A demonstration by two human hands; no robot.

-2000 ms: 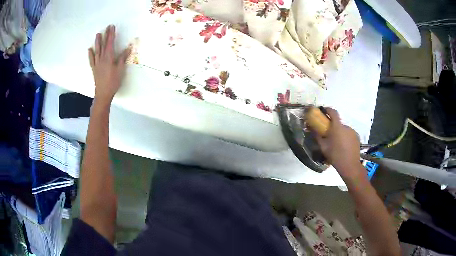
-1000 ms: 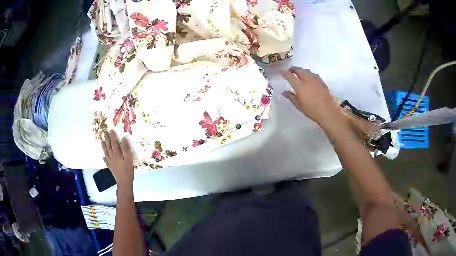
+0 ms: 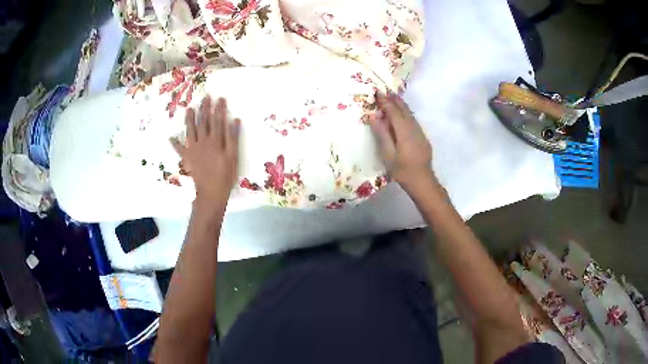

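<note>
The cream floral garment lies spread over the white padded board, with its rest bunched at the far side. My left hand lies flat on the cloth left of the middle, fingers apart. My right hand is at the garment's right end, its fingertips on the cloth edge; whether they pinch it is hidden. The steam iron with its orange-tan handle stands at the table's right edge beside the blue slotted rest, touched by neither hand.
A black phone lies on the table at the near left. The bundle of white hangers is at the far left. Floral garments hang low at the right. A whitish hose runs right from the iron.
My right hand has moved left from beside the garment onto its right end. My left hand has moved right and farther up the cloth. Earlier, my right hand held the iron; now it is let go.
</note>
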